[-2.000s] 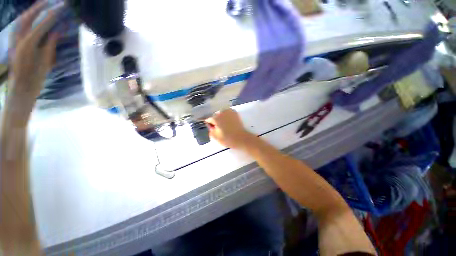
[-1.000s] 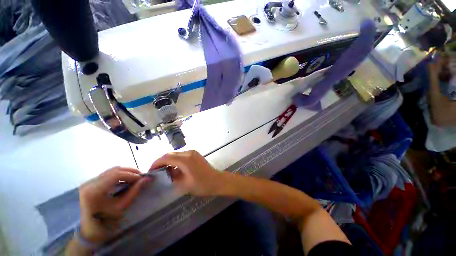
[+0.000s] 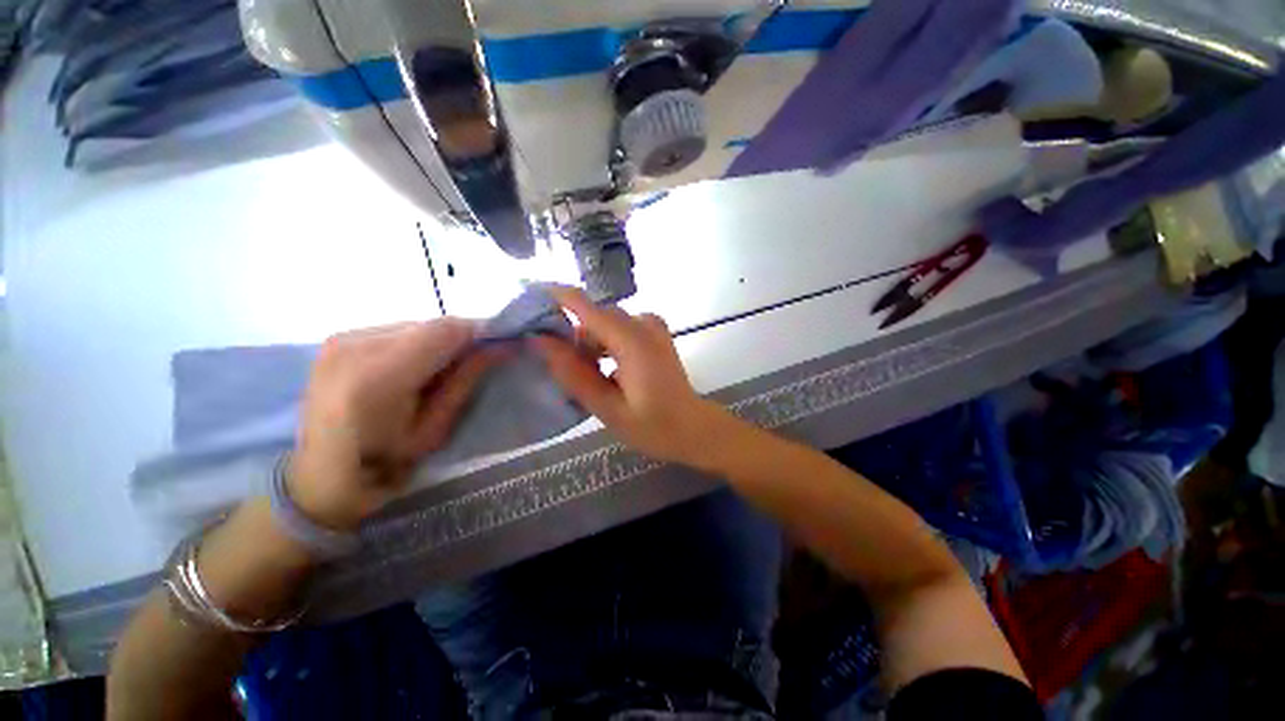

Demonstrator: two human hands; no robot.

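A grey-blue cut fabric piece (image 3: 514, 399) lies between my hands at the front of the white table, its folded top end raised just below the presser foot area (image 3: 543, 261). My left hand (image 3: 381, 402) grips the piece from the left; more grey-blue fabric (image 3: 240, 409) extends out left beneath it. My right hand (image 3: 634, 378) pinches the folded end with thumb and fingers, close to the grey cylindrical attachment (image 3: 605, 258). The fingertips partly hide the fold. The sewing machine head (image 3: 564, 92) stands above the work.
Red-handled snips (image 3: 930, 279) lie right of the machine. Purple-blue strips (image 3: 881, 85) hang on the head and lie at right. A stack of grey-blue pieces (image 3: 169, 78) is at upper left. A blue crate (image 3: 1003, 479) with pieces is below right. A printed ruler edge (image 3: 564, 479) runs along the front.
The view has moved closer to the needle area. Both hands, apart and without the piece two seconds ago, now hold it together, and its folded end has moved nearer the presser foot.
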